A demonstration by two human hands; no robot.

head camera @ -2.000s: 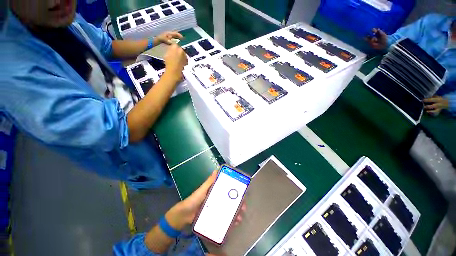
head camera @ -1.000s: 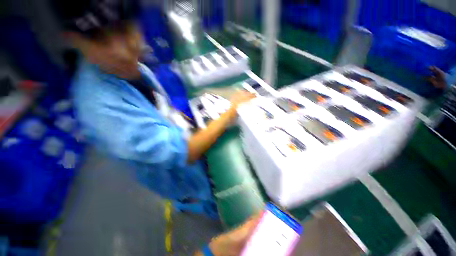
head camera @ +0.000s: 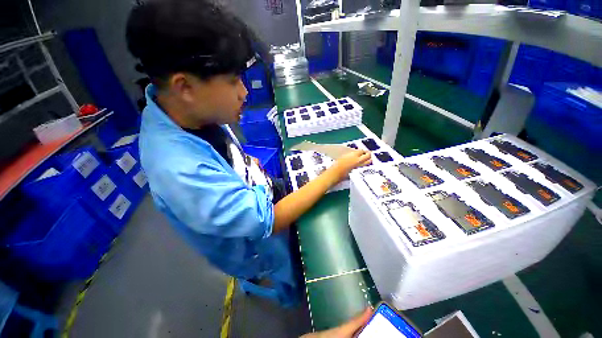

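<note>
My left hand (head camera: pixel 343 328) is at the bottom edge, cut off, and holds a smartphone (head camera: pixel 386 325) with a lit blue and white screen. Only the phone's upper part shows. My right hand is not in view. A tall white tray stack (head camera: pixel 462 264) stands on the green bench beyond the phone. Its top tray holds black and silver-grey parts (head camera: pixel 463 210) with orange patches in two rows. A corner of a grey-brown film sheet (head camera: pixel 455 328) with a pale border shows right of the phone.
A worker in a light blue smock (head camera: pixel 198 178) stands at the left, handling a sheet over a parts tray (head camera: pixel 340 188). Another tray stack (head camera: pixel 323 119) lies farther along the bench. A white post (head camera: pixel 401 72) rises behind. Blue bins (head camera: pixel 59 224) stand at the far left.
The view has swung up and to the left. The phone and my left hand now sit lower, at the bottom edge. The black-parts tray and the opposite worker have left the picture.
</note>
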